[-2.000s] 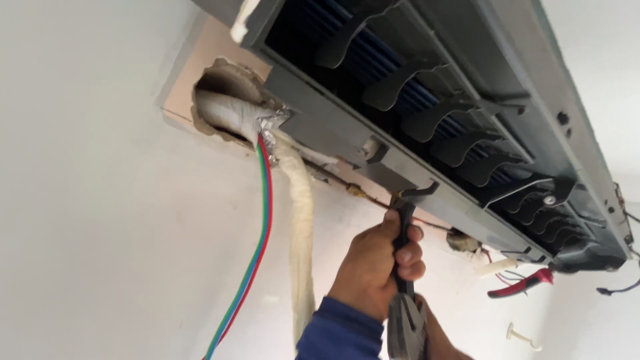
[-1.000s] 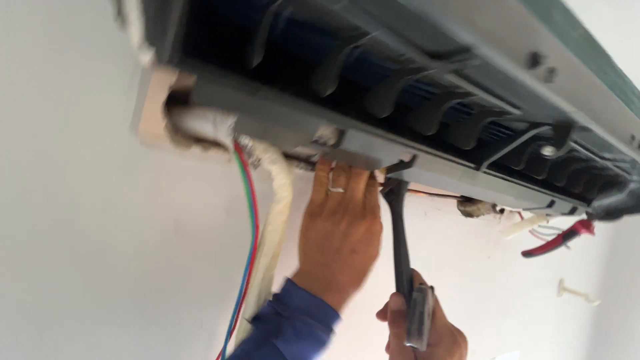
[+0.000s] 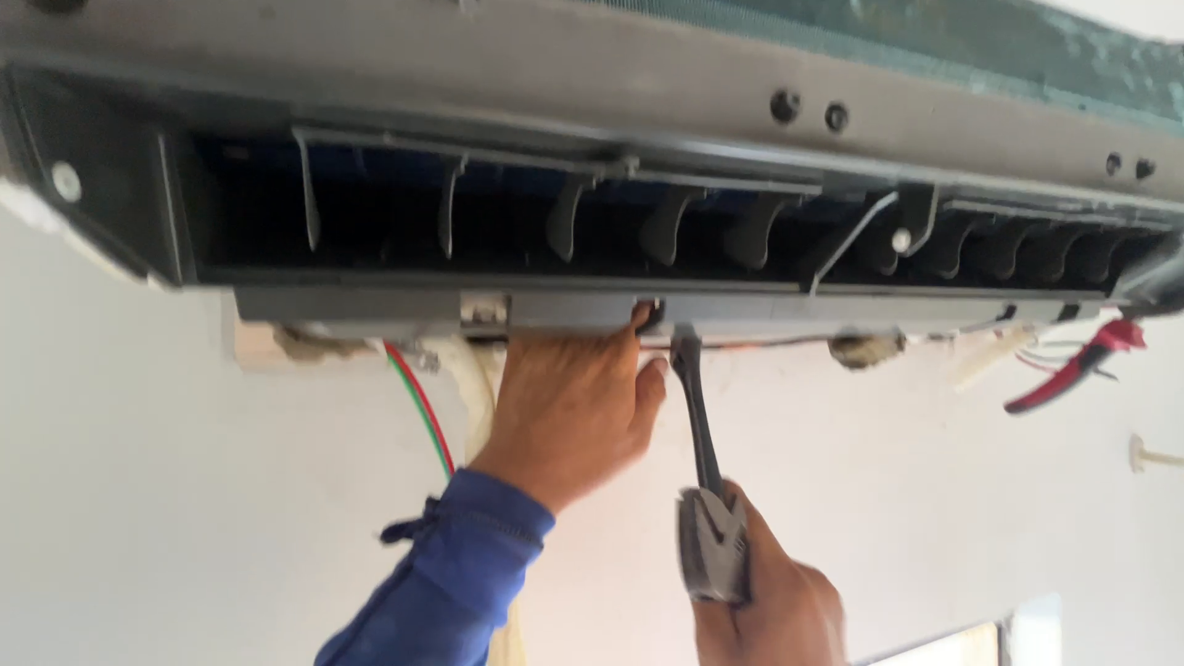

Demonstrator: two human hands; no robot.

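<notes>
The indoor unit of a split air conditioner [image 3: 555, 314] hangs on the wall, its outlet and vertical vanes uncovered. My left hand [image 3: 583, 407], in a blue sleeve, reaches up behind its lower edge beside the copper pipe [image 3: 740, 346]; most fingers are hidden, and whether they hold anything cannot be told. To its right, my right hand [image 3: 777, 573] is closed around a wrench with a grey adjustable head [image 3: 712, 546]. A black wrench handle [image 3: 701, 416] rises from that head to the unit's lower edge; whether these are one tool or two is unclear.
Red and green tubes or wires [image 3: 421, 402] and a wrapped cream pipe [image 3: 476, 388] hang at the left by a wall hole [image 3: 319, 344]. Red-handled pliers [image 3: 1064, 375] hang at the right near loose wires. A small peg [image 3: 1138, 453] sticks out of the wall.
My left hand has left the black handle it gripped in the oldest frame and moved up behind the unit's edge. The view has swung to face the unit more squarely.
</notes>
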